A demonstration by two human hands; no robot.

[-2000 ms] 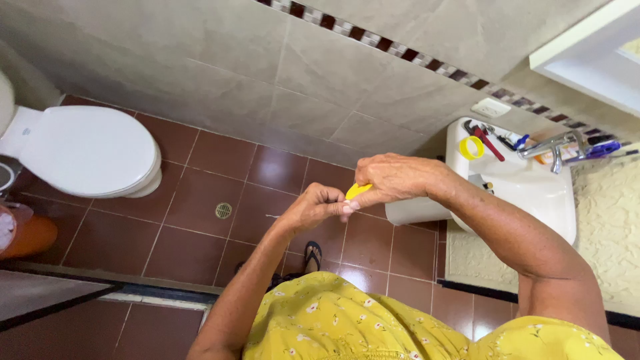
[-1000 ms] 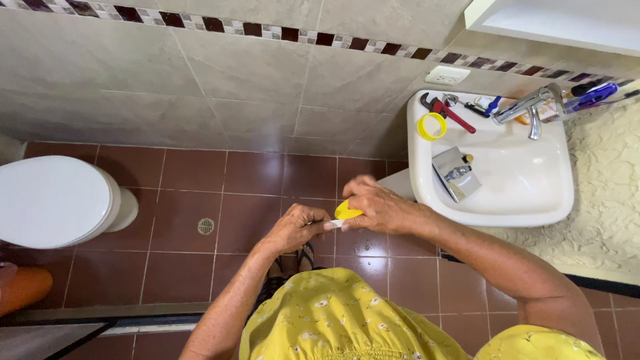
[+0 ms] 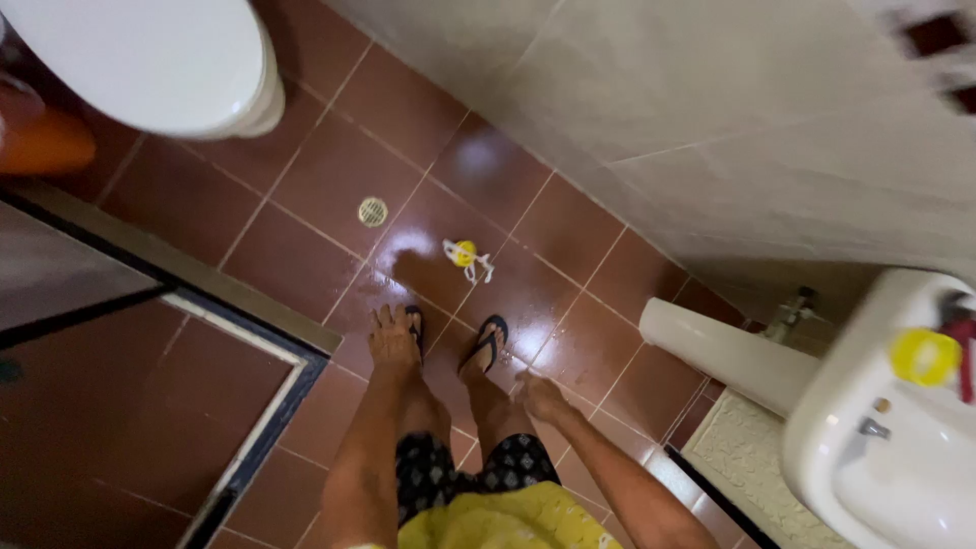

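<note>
My left hand hangs over the floor beside my foot in its dark flip-flop, fingers apart and holding nothing. My right hand is near my other foot, partly bent, with no object visible in it. Ahead of my feet, a yellow roll or spool lies on the brown floor tiles, with loose white tape or strip tangled around and beside it. A yellow ring sits at the sink's corner near a red wrench, which the frame edge cuts off.
A white pedestal sink stands at the right, with a shutoff valve by the wall behind its pedestal. A toilet and an orange container are at upper left. A floor drain and a raised threshold lie left of me.
The yellow item with white strip, between my hands before, is now on the floor. My hands have come apart and lowered. The view has turned and shifted down.
</note>
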